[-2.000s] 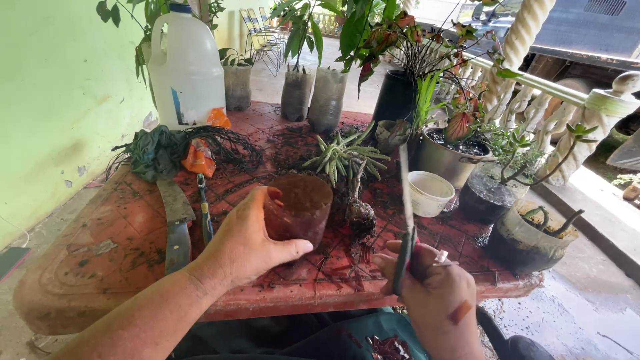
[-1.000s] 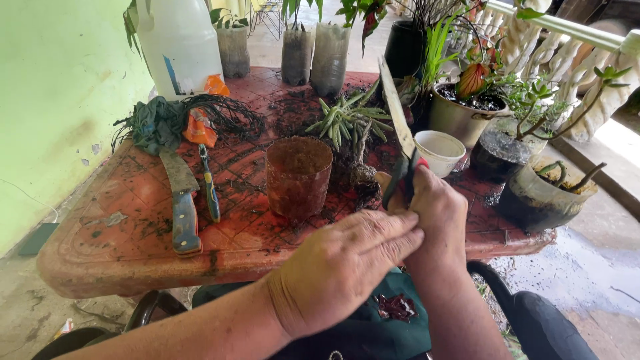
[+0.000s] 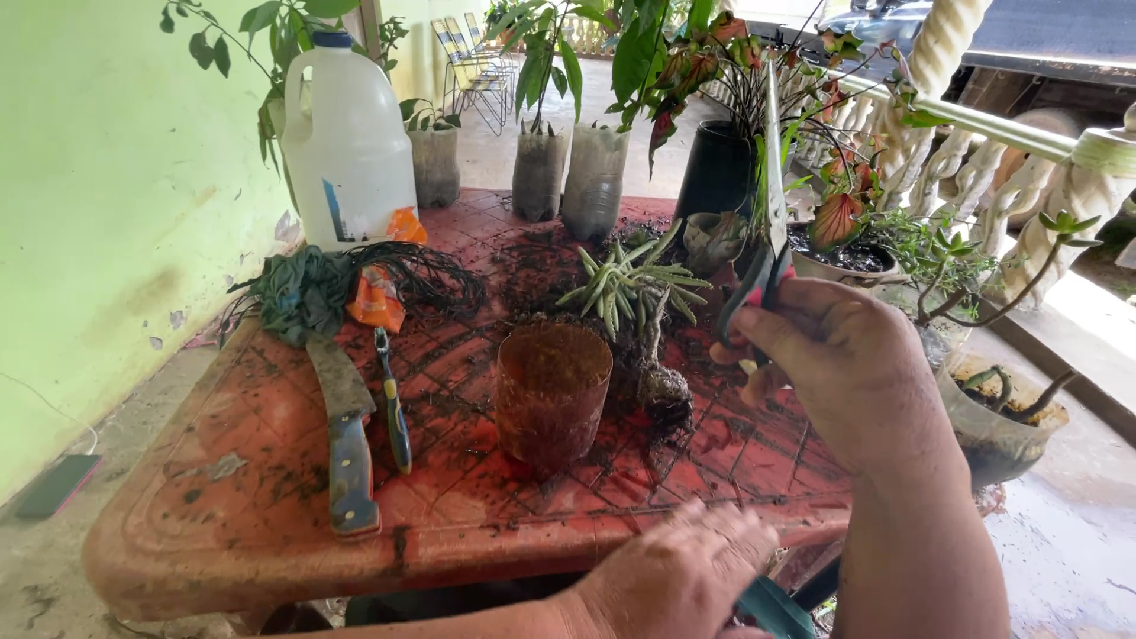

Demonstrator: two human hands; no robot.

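Observation:
My right hand [image 3: 843,373] holds a pair of scissors [image 3: 774,213] by the handles, with the blades pointing up. Low at the table's front edge is my left hand [image 3: 679,564], palm down and slightly blurred; nothing shows in it. A translucent reddish-brown plastic pot [image 3: 552,395] stands upright on the red table [image 3: 444,532]. Just right of it lies an uprooted succulent [image 3: 635,280] with a bare stem and a root ball [image 3: 666,399]. A knife [image 3: 351,435] with a dark riveted handle and a toothbrush [image 3: 393,399] lie left of the pot.
A large white plastic jug [image 3: 346,151] stands at the back left, near a green cloth [image 3: 302,293] and a tangle of black strings [image 3: 426,280]. Plants in cut bottles [image 3: 596,182] line the back. More potted plants [image 3: 1003,417] stand at the right. Loose soil covers much of the tabletop.
My left hand was on the pot, then at my right hand, and is now lower and apart from it. My right hand has raised the scissors.

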